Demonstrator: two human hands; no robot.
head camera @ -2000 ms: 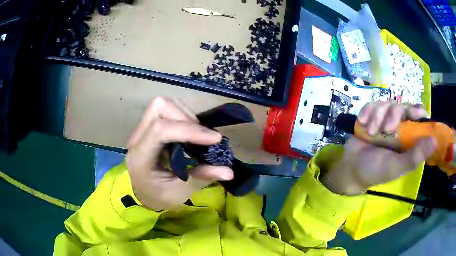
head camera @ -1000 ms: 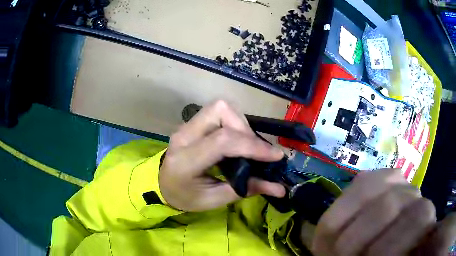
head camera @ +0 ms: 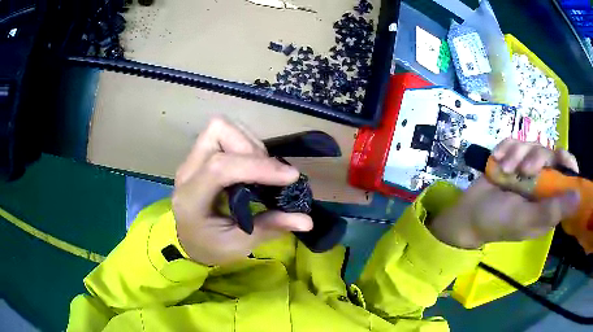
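My left hand [head camera: 224,194] is closed around a black tubular housing [head camera: 325,224]. Its round open end with internal detail shows between thumb and fingers, and curved black pieces stick out at the sides. My right hand [head camera: 504,201] grips an orange electric screwdriver [head camera: 543,185]. Its black nose [head camera: 478,157] points left over the top of the red screw feeder [head camera: 365,159]. The thin bit is too small to make out clearly. The two hands are apart.
A black-rimmed parts tray [head camera: 221,91] holds small brackets [head camera: 325,74], tweezers [head camera: 279,5] and black end caps [head camera: 97,32]. A cardboard mat [head camera: 143,130] lies before it. A yellow bin [head camera: 564,104] and plastic bags [head camera: 471,52] are at right. A cable [head camera: 533,295] hangs lower right.
Compared with one second ago, the screwdriver has moved from the housing, low in front, up and right to the feeder. The housing has moved left and turned its open end into view.
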